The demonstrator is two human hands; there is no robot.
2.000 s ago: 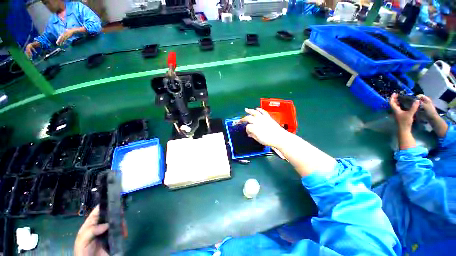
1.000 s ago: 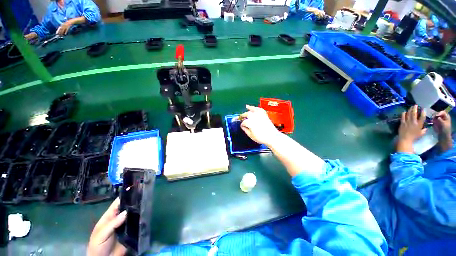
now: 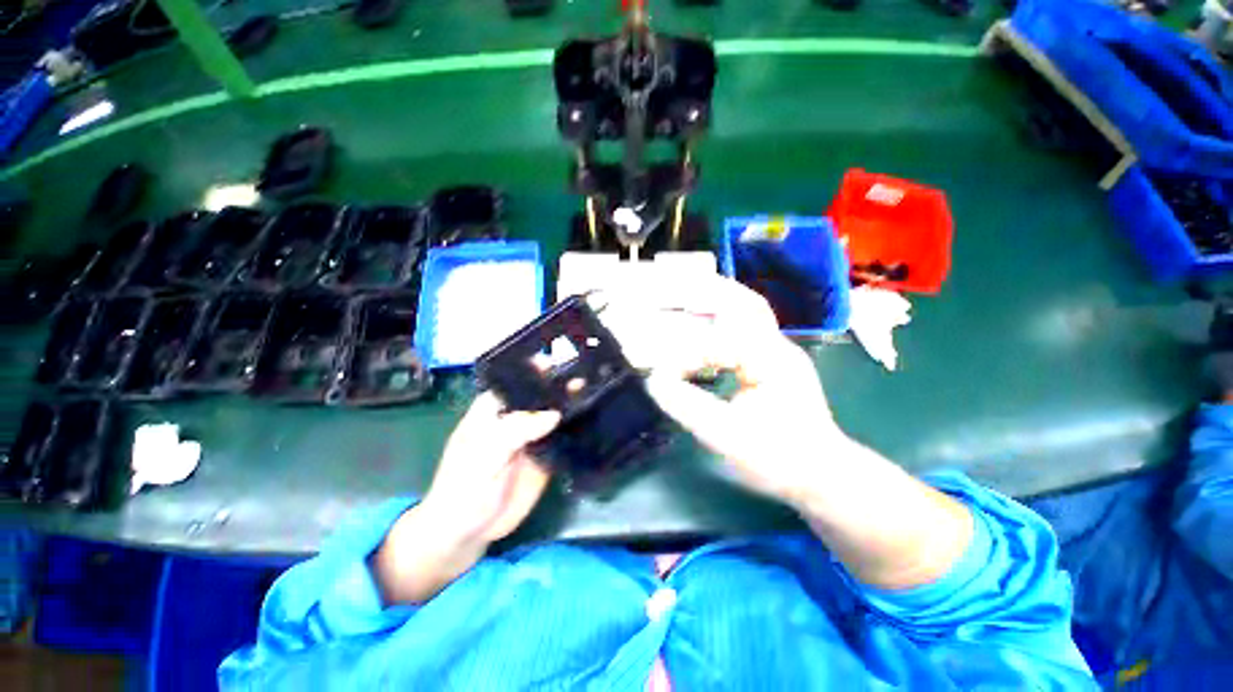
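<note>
My left hand [image 3: 490, 466] holds a black housing [image 3: 575, 392] in front of my chest, tilted, its open side showing small light spots inside. My right hand [image 3: 737, 385] is at the upper right edge of the same housing, fingers bent over it. Whether a small part is between the right fingertips cannot be told. The cream nest block [image 3: 636, 266] stands just behind the hands, partly hidden by them. The black toggle press [image 3: 636, 122] stands behind the block.
The left blue bin [image 3: 484, 308] holds white pieces; the right blue bin [image 3: 788, 275] holds black ones. A red bin [image 3: 892, 233] and a tissue [image 3: 879, 325] are at the right. Waiting housings [image 3: 271, 342] stand in rows at the left near another tissue [image 3: 164, 457]. Larger blue bins [image 3: 1149, 81] stand far right.
My right hand has left the right blue bin and come to the housing. My left hand has brought the housing to the middle. The view has turned down and to the left.
</note>
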